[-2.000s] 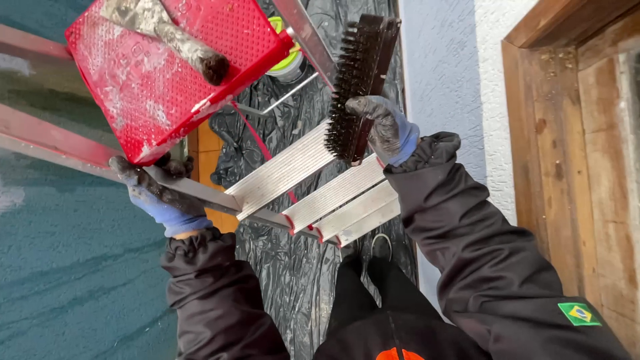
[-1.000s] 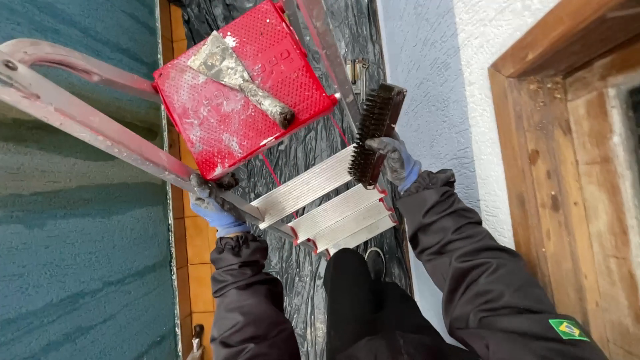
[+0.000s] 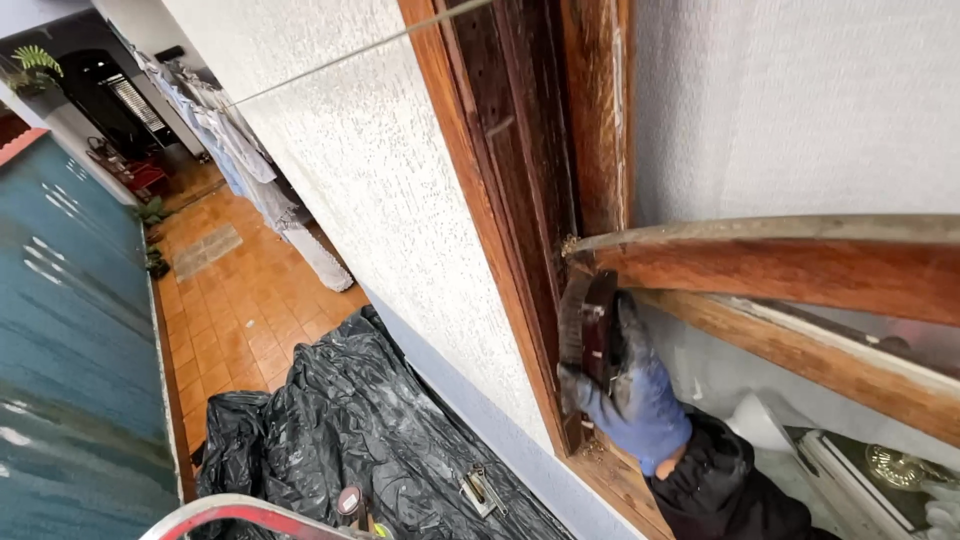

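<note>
My right hand (image 3: 630,397), in a blue and dark work glove, grips a dark-backed bristle brush (image 3: 596,330). The brush stands roughly upright in the lower corner of a wooden window frame (image 3: 502,217), its bristles facing the frame's side. Just above it, a wooden sash rail (image 3: 780,262) runs off to the right. Crumbs of debris lie on the wooden sill (image 3: 611,472) below the hand and at the joint above the brush. My left hand is out of view.
The ladder's curved metal rail (image 3: 240,510) crosses the bottom left. Black plastic sheeting (image 3: 337,420) covers part of the orange tiled floor, with a metal tool (image 3: 481,491) on it. Laundry (image 3: 247,165) hangs along the white textured wall (image 3: 360,157). A thin line crosses above.
The brush in my right hand has moved from above the ladder steps into the window frame's corner. My left hand, earlier on the ladder rail, has left the view. The view has swung strongly towards the window.
</note>
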